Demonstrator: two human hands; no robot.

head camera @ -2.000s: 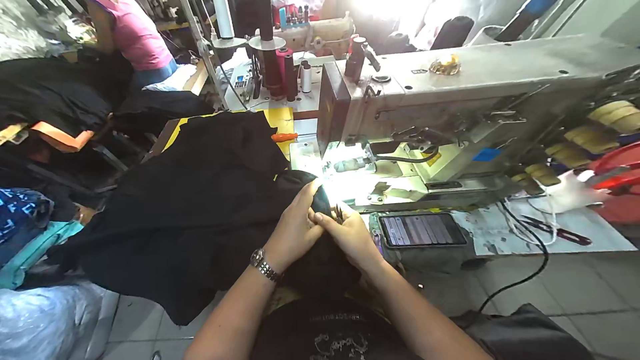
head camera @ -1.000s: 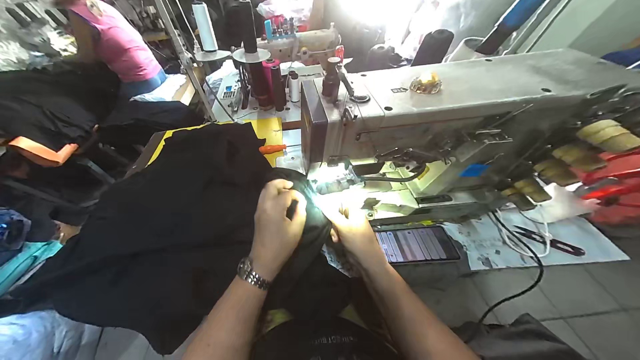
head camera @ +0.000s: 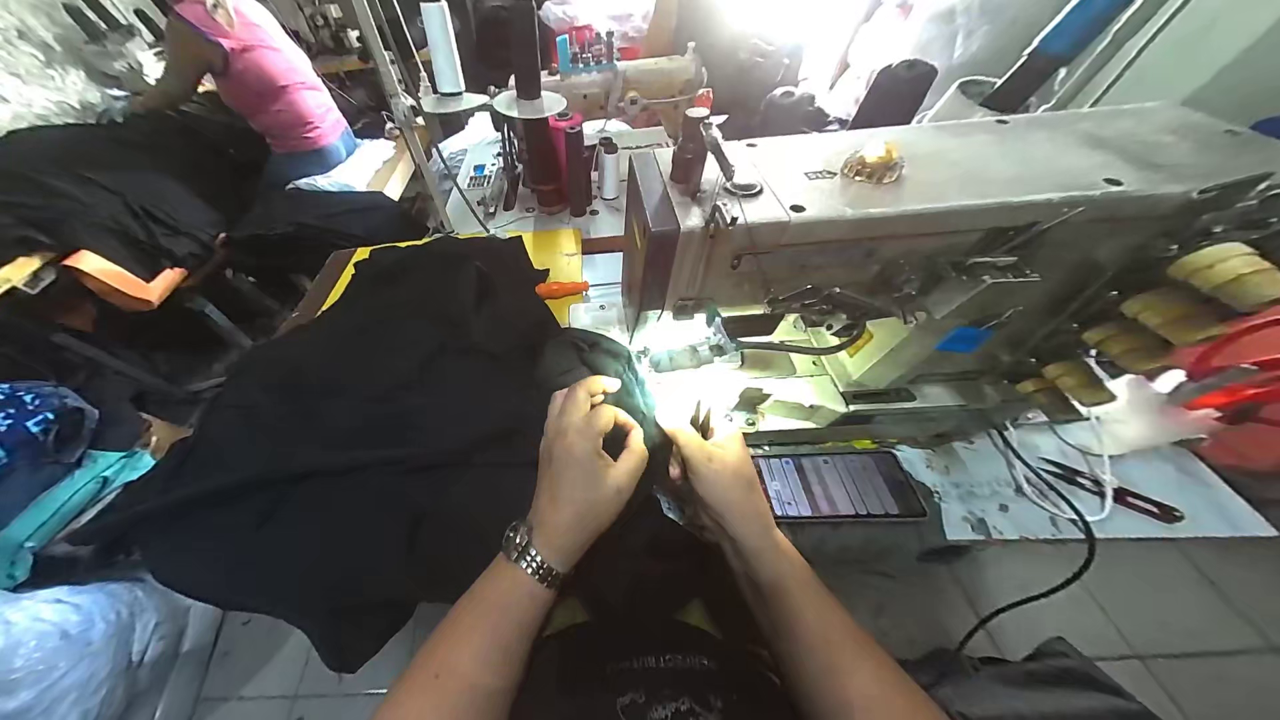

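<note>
Black fabric (head camera: 400, 400) is spread over the machine's table on the left, its right edge lying by the lit needle area of an industrial sewing machine (head camera: 900, 210). My left hand (head camera: 590, 465), with a metal-band wristwatch (head camera: 531, 555), rests on the fabric near that edge, thumb and index finger curled into a ring; whether it pinches cloth cannot be made out. Just to the right, my right hand (head camera: 718, 470) has its fingers closed around what looks like small dark snips (head camera: 702, 415), beside the fabric's edge. Glare hides the needle and the presser foot.
A phone (head camera: 840, 486) lies right of my right hand. Farther right are tweezers (head camera: 1115, 492), a black cable (head camera: 1085, 560) and yellowish thread cones (head camera: 1225, 275). An orange-handled screwdriver (head camera: 562, 290) sits behind the fabric. Thread spools stand beyond; a person in pink works at upper left.
Two seconds ago my hands were together at the fabric's edge; now they are apart, with the left hand on the cloth to the left. The view has shifted somewhat.
</note>
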